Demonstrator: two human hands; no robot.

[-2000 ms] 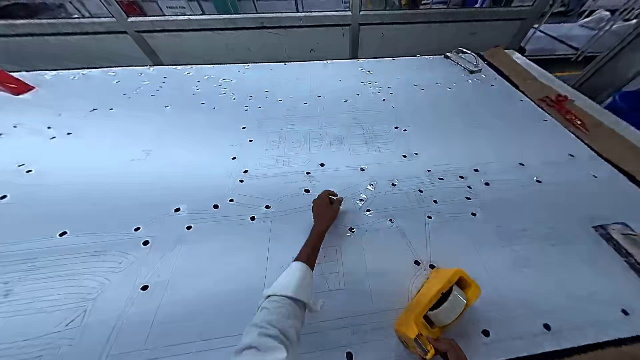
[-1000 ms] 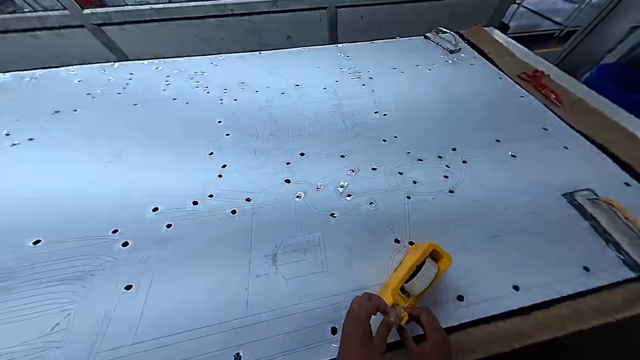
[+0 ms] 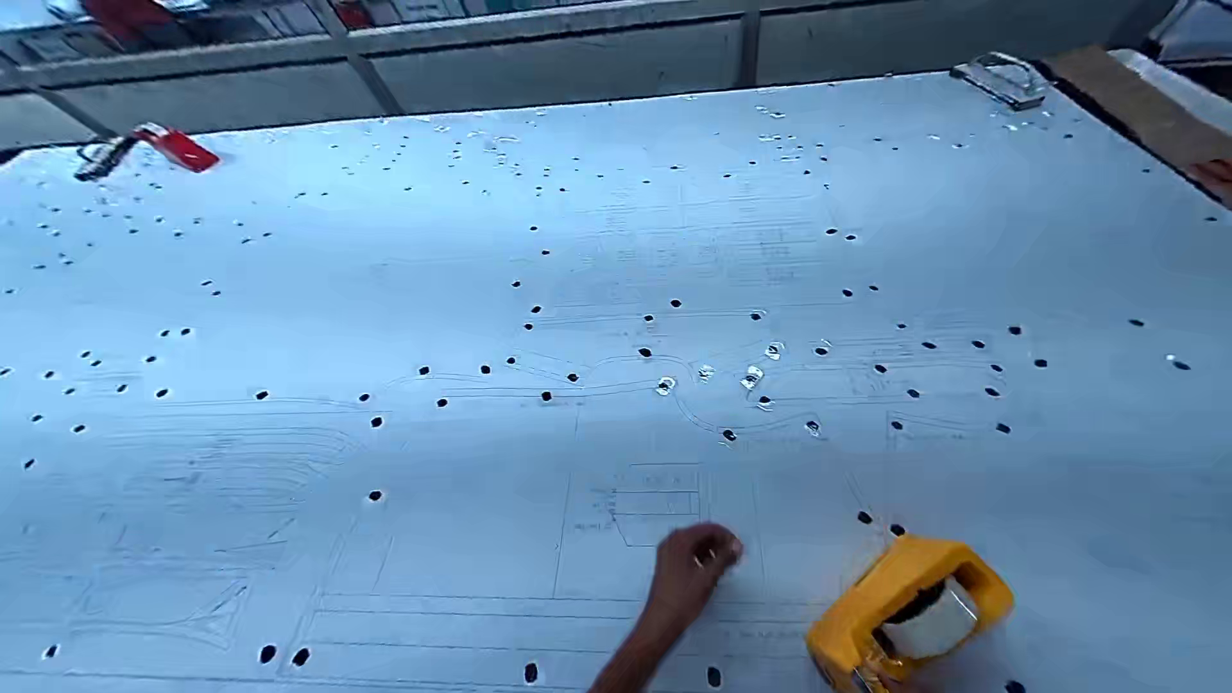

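My left hand [image 3: 695, 568] is above the large pale sheet [image 3: 462, 539], its thumb and fingertips pinched together; a small light bit, perhaps clear tape, shows at them. At the lower right my right hand [image 3: 895, 681], mostly cut off by the frame edge, is at the near end of a yellow tape dispenser [image 3: 910, 616] with a roll of clear tape. Fine printed lines and many dark holes cover the sheet. Small shiny patches of clear tape lie over some holes right of the middle.
A metal-handled block [image 3: 1001, 82] sits at the far right corner beside a brown board edge [image 3: 1145, 106]. At the far left lie a red object [image 3: 181, 149] and a dark one [image 3: 104, 157]. A grey metal frame [image 3: 558, 72] runs behind the sheet.
Both hands were together at the dispenser a second ago; my left hand has since moved away to the left, over the sheet. The view has swung left.
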